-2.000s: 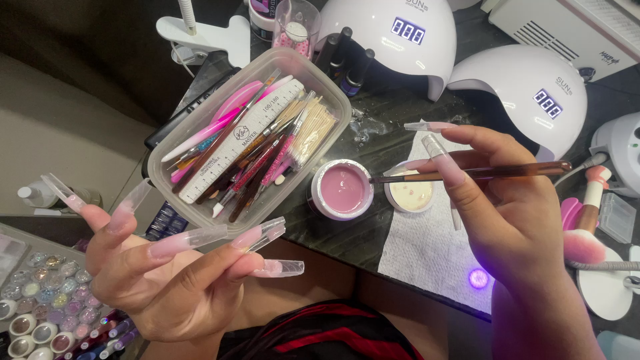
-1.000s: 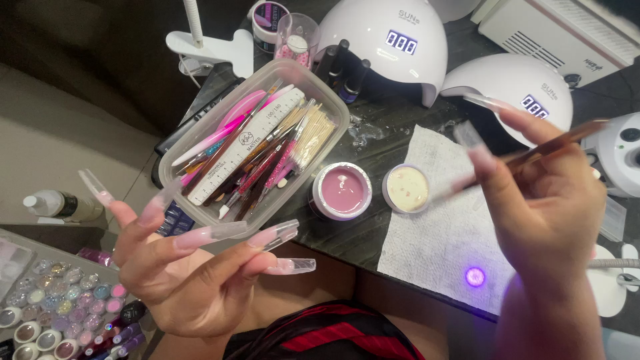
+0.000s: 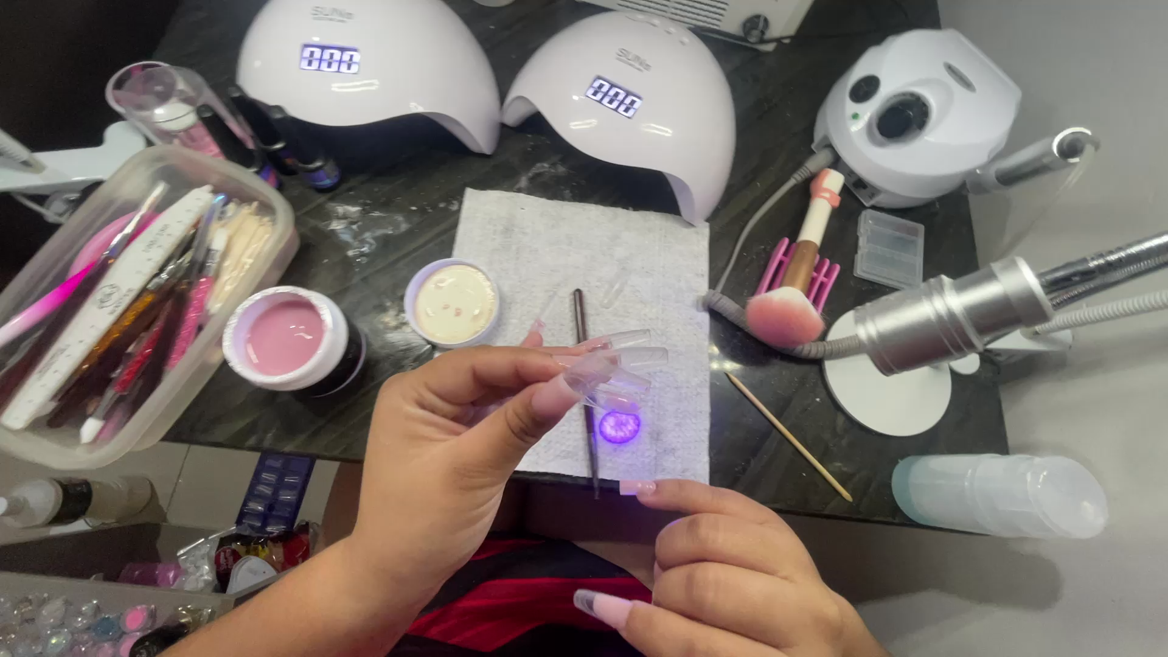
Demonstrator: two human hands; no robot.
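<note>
My left hand (image 3: 456, 447) is over the towel's lower left, thumb and fingers gathered, long clear nails overlapping; no tool shows in it. Below right, my right hand (image 3: 730, 566) has its index finger extended and other fingers curled, with nothing visible between them. A dark-handled brush (image 3: 580, 315) lies on the white paper towel (image 3: 666, 274), partly behind my left hand. A purple light spot (image 3: 620, 426) glows beside it. An uncovered jar of pink gel (image 3: 285, 338) stands left of my left hand, and its apparent lid (image 3: 452, 303) lies at the towel's left edge.
Two white nail lamps (image 3: 365, 82) (image 3: 630, 119) stand behind the towel. At left is a plastic tub (image 3: 281, 214) of files and brushes. To the right are a soft brush (image 3: 785, 318), a wooden stick (image 3: 789, 438), a nail drill unit (image 3: 922, 119), a metal flexible-neck light (image 3: 954, 315) and a translucent bottle (image 3: 999, 495).
The brush, in my right hand before, now lies on the towel. My left hand has moved right and its spread fingers have gathered; my right hand is lower. The view has shifted right.
</note>
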